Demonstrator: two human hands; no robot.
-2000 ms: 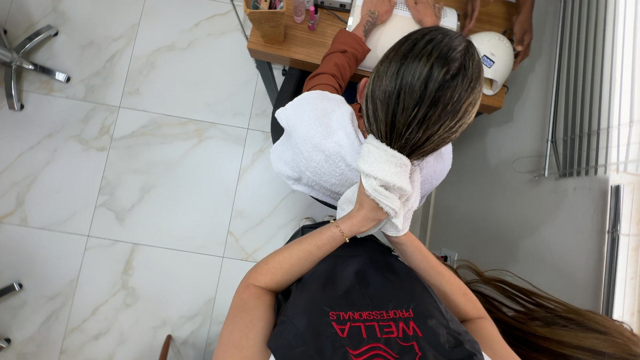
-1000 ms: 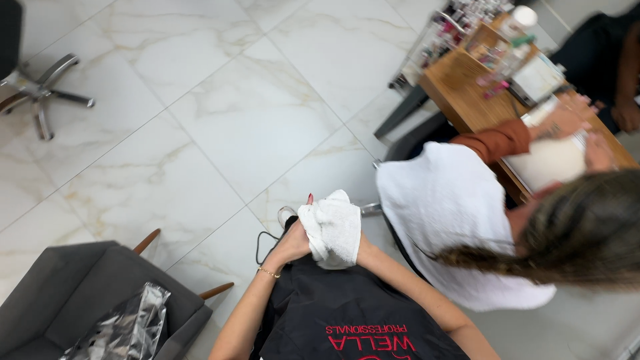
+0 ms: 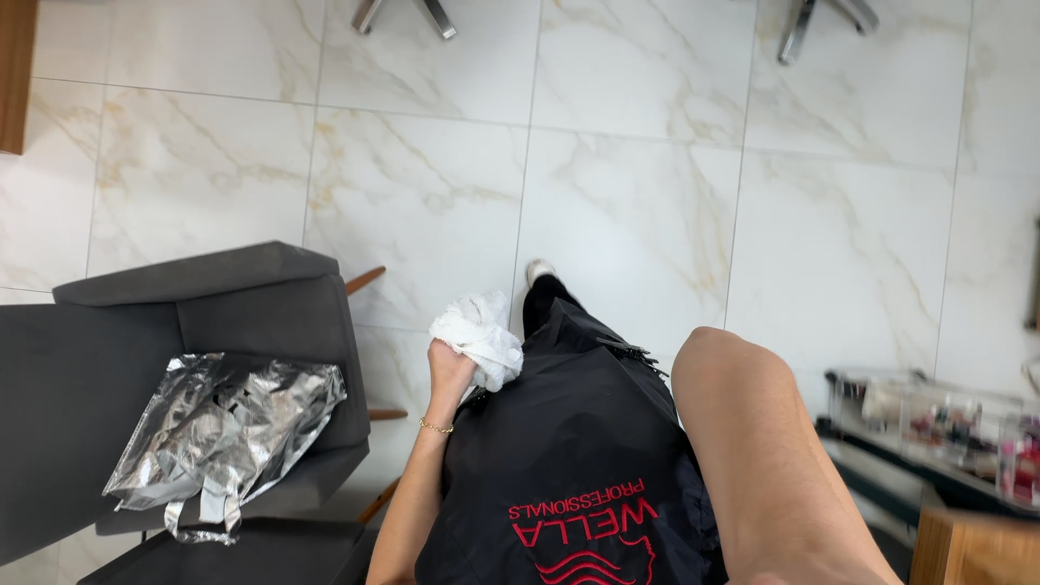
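Observation:
Bunched in my left hand (image 3: 452, 367) is a white terry towel (image 3: 479, 337), held at the left side of my black Wella apron (image 3: 569, 455). A thin gold bracelet (image 3: 436, 426) circles the left wrist. My right arm (image 3: 751, 439) is bent, with the elbow pointing forward beside the apron; the right hand is not clearly in view. Black clips or similar small tools (image 3: 630, 352) hang at the apron's upper right edge. One white shoe (image 3: 539, 270) shows ahead of the apron.
To the left, a dark gray armchair (image 3: 268, 280) with wooden legs holds a crumpled silver foil bag (image 3: 236, 431). At right are a cart with clear organizers (image 3: 934, 422) and a wooden table corner (image 3: 975, 548). Metal chair bases (image 3: 800, 32) stand on the marble-look floor tiles (image 3: 634, 219) ahead.
My hands and the towel have left the seated person's hair. The towel, between both hands one second ago, is now in my left hand alone; my right arm is raised. The view has swung away left.

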